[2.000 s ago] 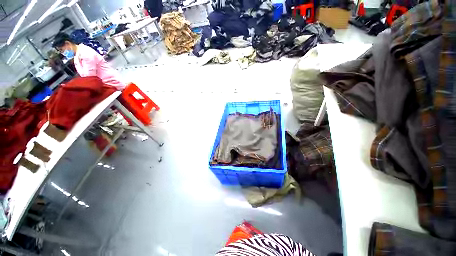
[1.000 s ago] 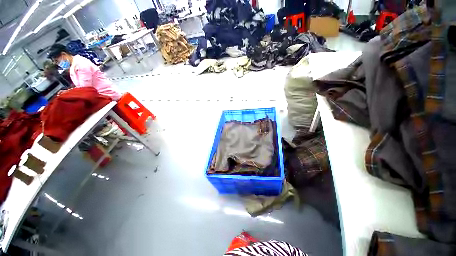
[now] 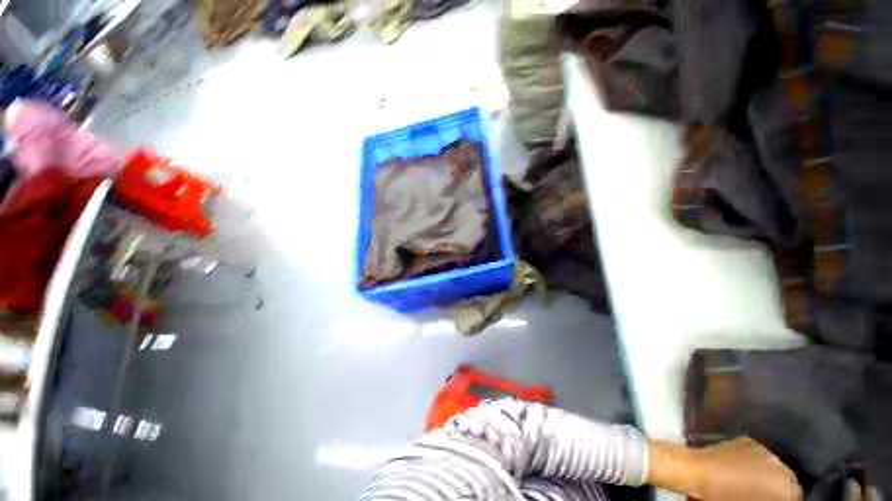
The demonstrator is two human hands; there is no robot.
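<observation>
A grey garment with brown-orange plaid edging lies on the white worktable at the right. A separate grey piece, perhaps a sleeve, with a plaid end lies below it. My left hand, in a striped sleeve, reaches right over the table at this piece's lower edge. It is blurred and its fingers are hidden, so its hold is unclear. A small dark object shows beside it, too blurred to name. A skin-coloured bit at the bottom right corner may be my right hand, mostly cut off.
A blue crate of grey garments stands on the floor, with dark plaid cloth between it and the table. A red stool is beside me. Another red stool, red cloth and a person in pink are left.
The view has tilted down and shifted, so the crate and tables sit higher and further left. My striped arm and left hand have come into view at the bottom right.
</observation>
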